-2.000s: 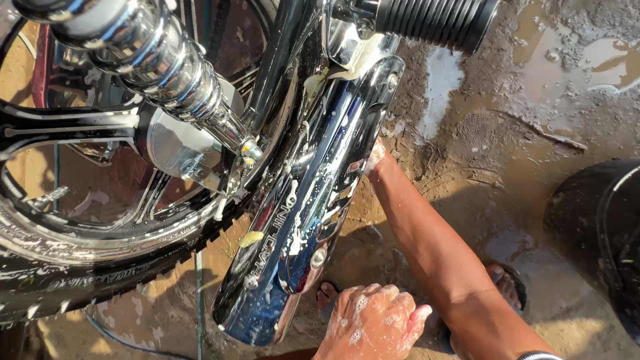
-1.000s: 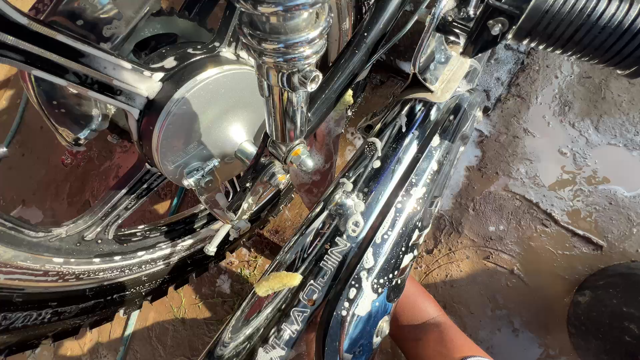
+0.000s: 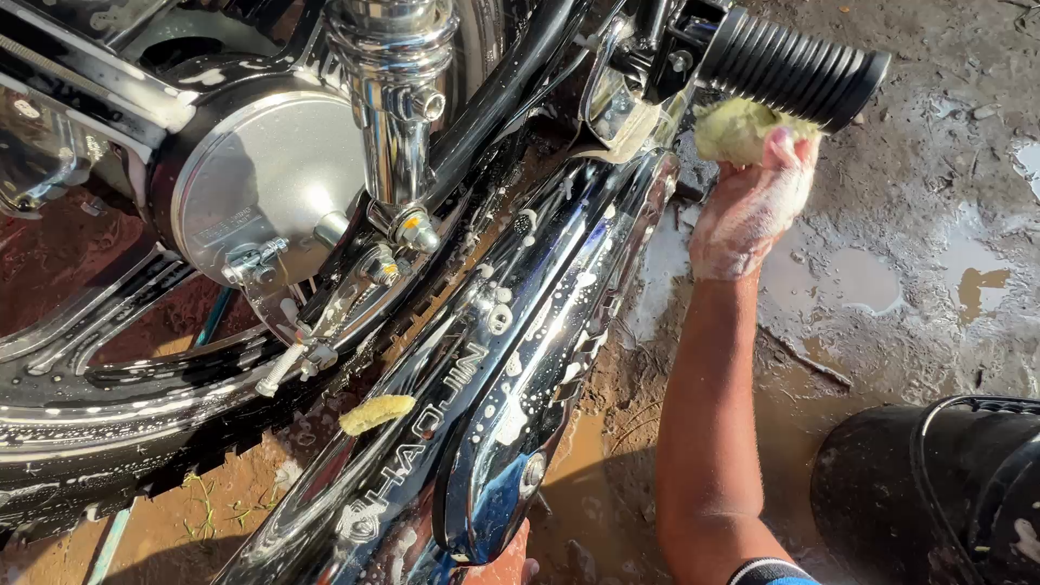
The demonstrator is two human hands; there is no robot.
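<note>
My right hand [image 3: 751,203], covered in suds, holds a pale yellow-green sponge [image 3: 735,134] against the underside of a ribbed black rubber footpeg [image 3: 792,71]. Only part of my left hand [image 3: 502,562] shows at the bottom edge, beside the lower end of the exhaust muffler; its fingers are mostly hidden behind it. The chrome and black muffler [image 3: 422,406] bears foam and raised Haojin lettering. A small yellow sponge piece [image 3: 377,413] lies on the muffler.
Left of the muffler are a foamy motorcycle wheel [image 3: 162,431], its silver hub cover [image 3: 268,179] and a chrome shock absorber [image 3: 390,122]. A black bucket [image 3: 877,487] stands at the lower right on wet, muddy ground [image 3: 918,325] with puddles.
My right hand, behind or beside the muffler in the earlier frames, is now up at the footpeg, with the sponge in view. The view has moved closer to the muffler.
</note>
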